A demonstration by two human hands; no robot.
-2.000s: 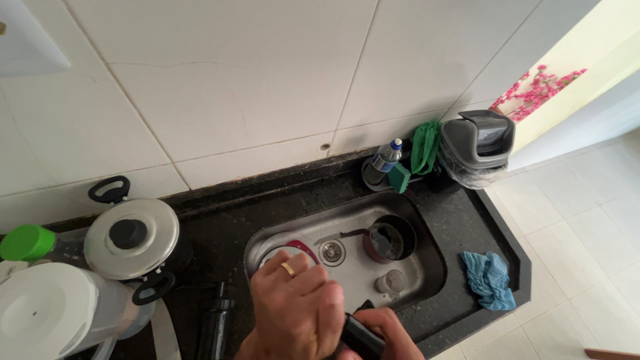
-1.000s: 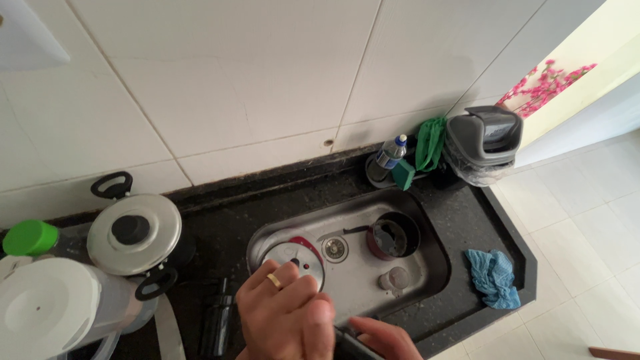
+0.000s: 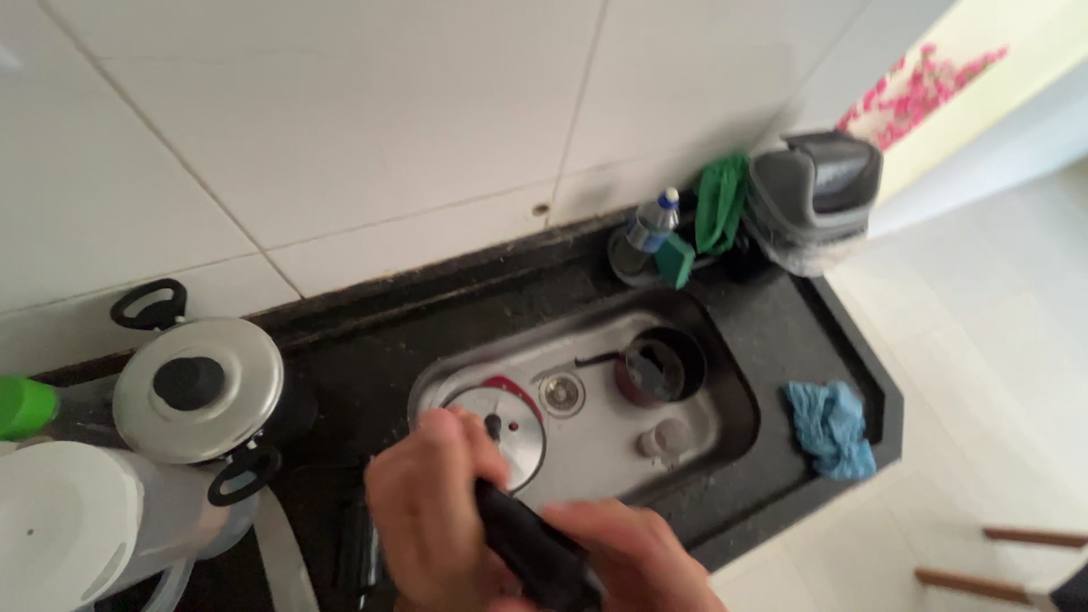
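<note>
A black handle point(image 3: 531, 544), slightly blurred, lies between my hands at the bottom of the view, in front of the sink. My left hand point(image 3: 429, 510) is curled around its far end. Around its near end wraps my right hand point(image 3: 633, 552). What the handle belongs to is hidden. Just beyond my left hand, a round metal lid point(image 3: 523, 442) with a red-rimmed piece under it lies in the left part of the steel sink point(image 3: 586, 467). A dark red pot point(image 3: 654, 365) with a black handle and a small clear glass point(image 3: 667, 439) stand at the sink's right.
On the left are a lidded pot point(image 3: 246, 365), a white-lidded plastic container point(image 3: 59, 518) and a green cap point(image 3: 25, 406). Behind the sink stand a bottle point(image 3: 650, 225), a green sponge point(image 3: 676, 259), a green cloth point(image 3: 721, 204) and a grey bin point(image 3: 816, 187). A blue cloth point(image 3: 831, 429) lies right.
My left hand has turned, and more of the black handle shows between my hands. The things in the sink and on the counter have stayed put.
</note>
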